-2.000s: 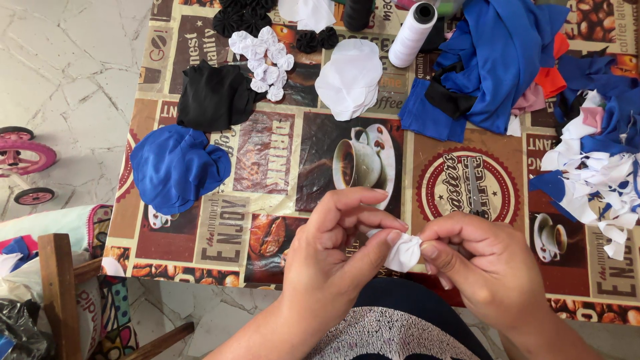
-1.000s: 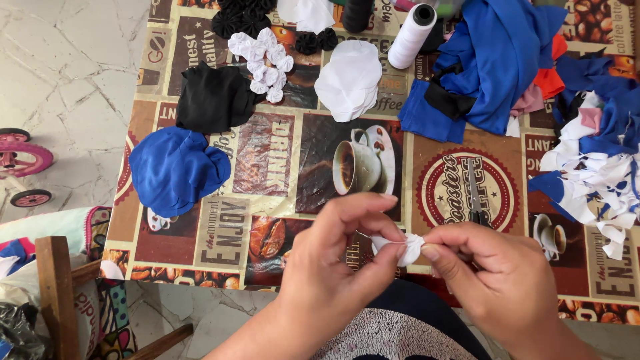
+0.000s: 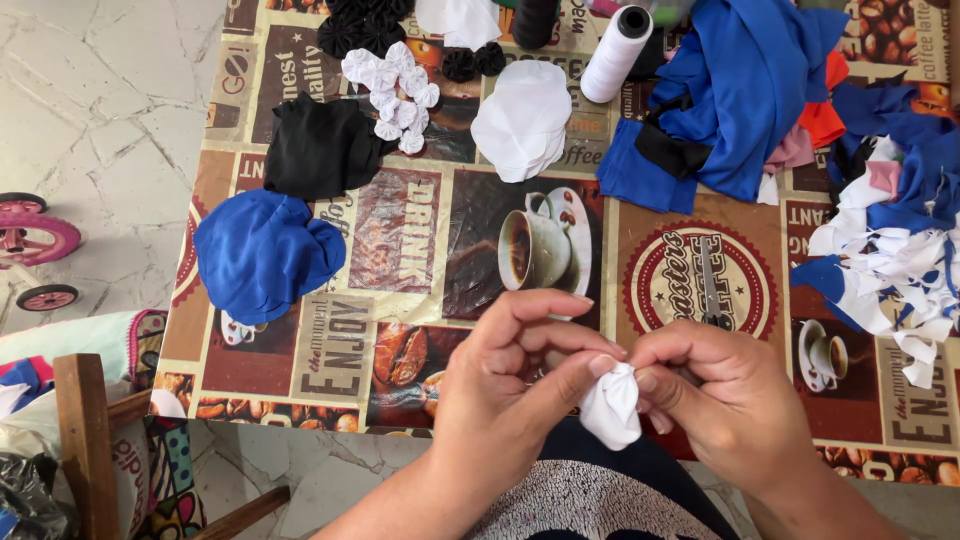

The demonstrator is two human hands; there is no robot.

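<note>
Near the table's front edge, my left hand [image 3: 517,375] pinches a small gathered piece of white fabric [image 3: 612,409] between thumb and fingers. My right hand [image 3: 712,397] grips the same piece at its upper right edge. The fabric hangs in a puffed, folded pouch below the fingertips. Whether a needle or thread is in the fingers cannot be told. Just beyond my right hand lie small scissors [image 3: 709,281], partly hidden by it. Farther back are a stack of white fabric circles [image 3: 523,120], a white thread spool [image 3: 616,54] and gathered white fabric rosettes [image 3: 394,94].
Blue fabric circles [image 3: 266,255] and black fabric pieces [image 3: 322,146] lie at left on the printed tablecloth [image 3: 397,232]. Black rosettes [image 3: 367,26] and a dark spool [image 3: 535,22] are at the back. Blue cloth [image 3: 750,97] and white scraps [image 3: 900,262] lie at right. A wooden chair [image 3: 86,442] stands lower left.
The white fabric between my hands has turned and now hangs below my fingertips as a gathered pouch. My hands have stayed close together at the table's edge.
</note>
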